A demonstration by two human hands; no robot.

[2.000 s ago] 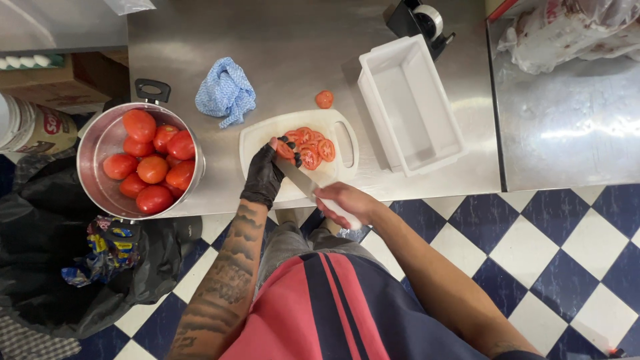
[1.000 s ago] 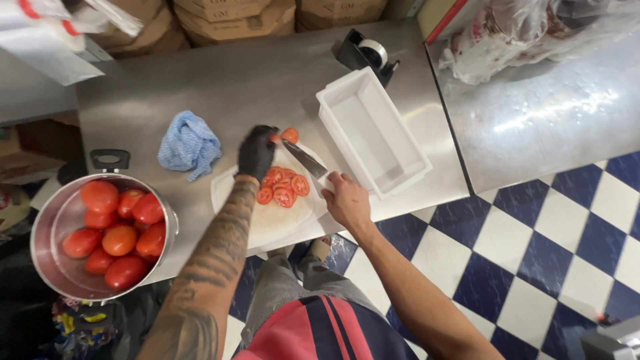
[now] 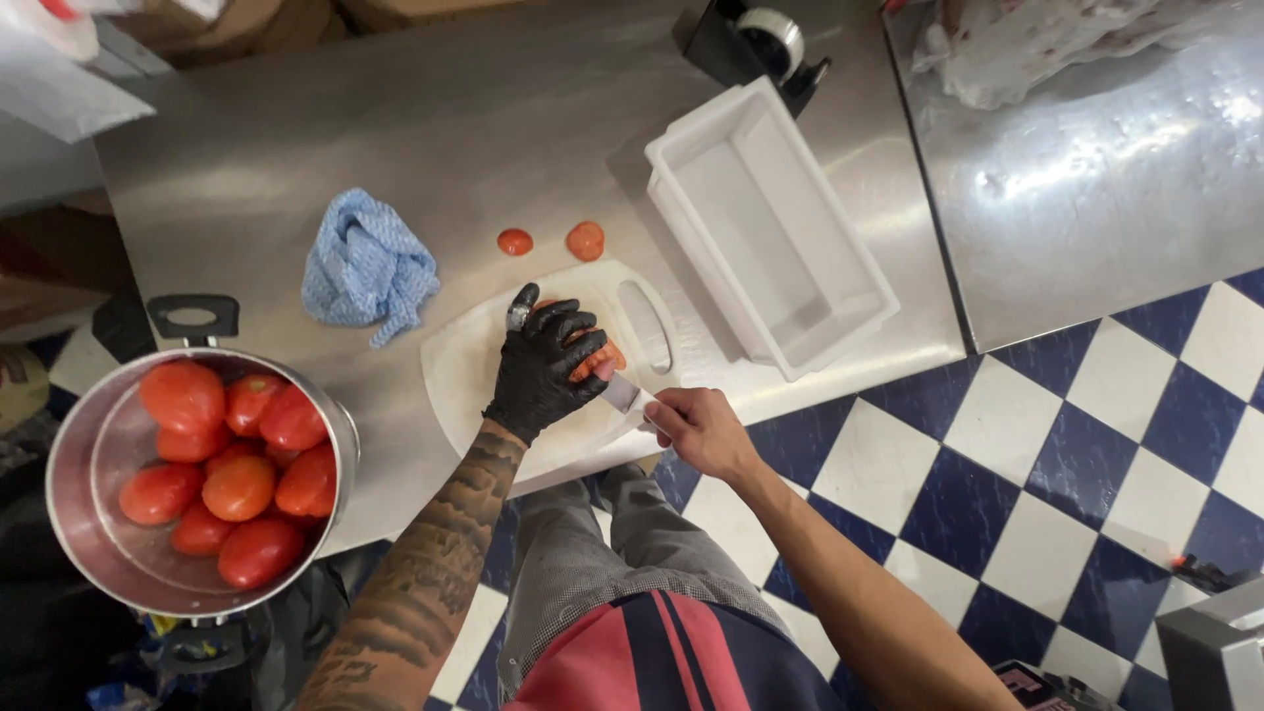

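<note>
My left hand (image 3: 545, 365), in a black glove, lies spread over tomato slices (image 3: 604, 357) on a white plastic cutting board (image 3: 464, 341), covering most of them. My right hand (image 3: 703, 432), bare, grips the white handle of a kitchen knife (image 3: 622, 393); its blade is partly hidden at the slices and the gloved fingers. Beyond the board, a small tomato end (image 3: 514, 242) and a tomato piece (image 3: 585, 241) lie on the steel counter. Whole tomatoes (image 3: 239, 488) fill much of a metal pot (image 3: 94, 553) at the left.
A crumpled blue cloth (image 3: 365, 262) lies left of the board. To the right stands a white plastic tub (image 3: 760, 227) with nothing in it, a black tape dispenser (image 3: 736, 44) behind it. A second steel surface (image 3: 1106, 178) adjoins the counter (image 3: 237, 138) at the right.
My gloved left hand has come back from the board's far edge onto the slices. Two tomato pieces now lie apart beyond the board. The knife has moved back toward me.
</note>
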